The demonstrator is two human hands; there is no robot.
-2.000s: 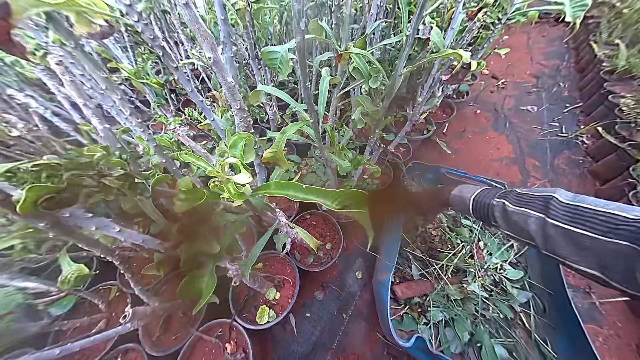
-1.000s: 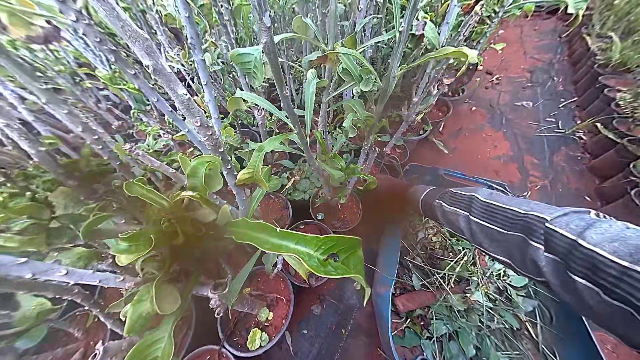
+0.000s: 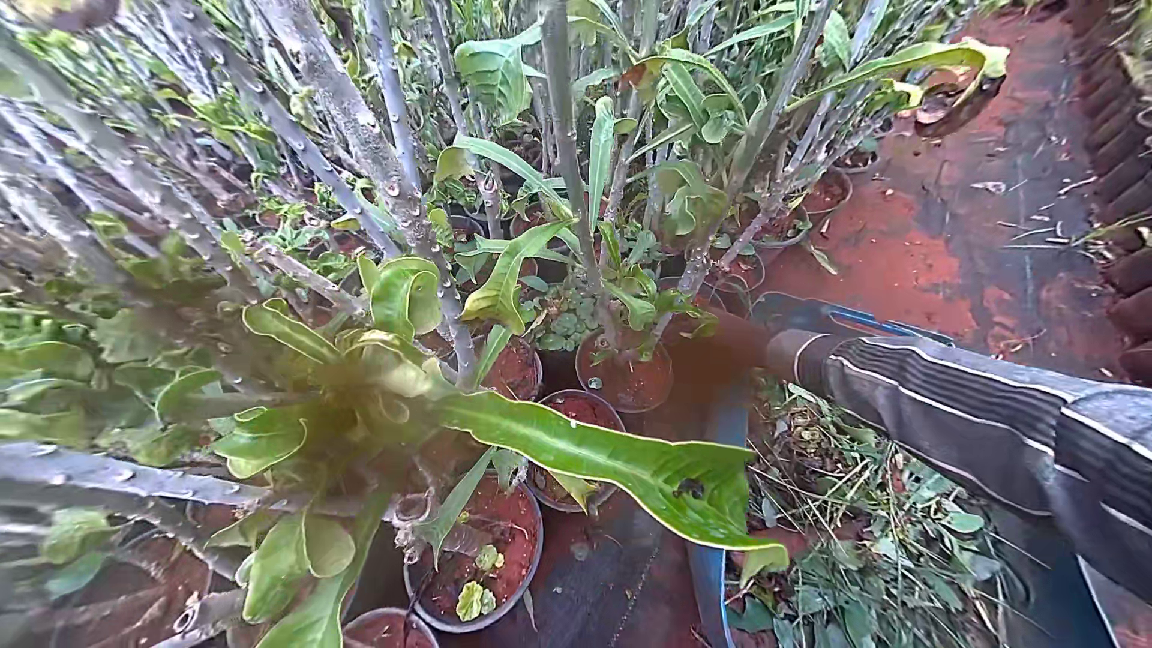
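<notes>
My right hand [image 3: 720,355], strongly blurred, extends from a dark striped sleeve [image 3: 945,405] to beside the stem base of a potted plant [image 3: 625,373]. Its fingers and any hold on the plant cannot be made out. A brown blur among the leaves at centre left seems to be my left hand [image 3: 360,405]; its fingers are hidden. In front of it a long green leaf [image 3: 603,459] with a dark spot stretches rightward. Below, a round pot [image 3: 477,553] of red soil holds small yellow-green leaves.
A blue-edged container [image 3: 706,576] at lower right holds cut weeds and leaves [image 3: 882,540]. Thick grey stems [image 3: 342,108] crowd the left and back. Dark ground sheeting [image 3: 1017,225] with red soil runs along the right, beside a row of stacked dark pots [image 3: 1116,189].
My right hand and sleeve have shifted slightly left towards the plant bases over the two seconds. The long leaf has swung lower beside them. The view has moved a little.
</notes>
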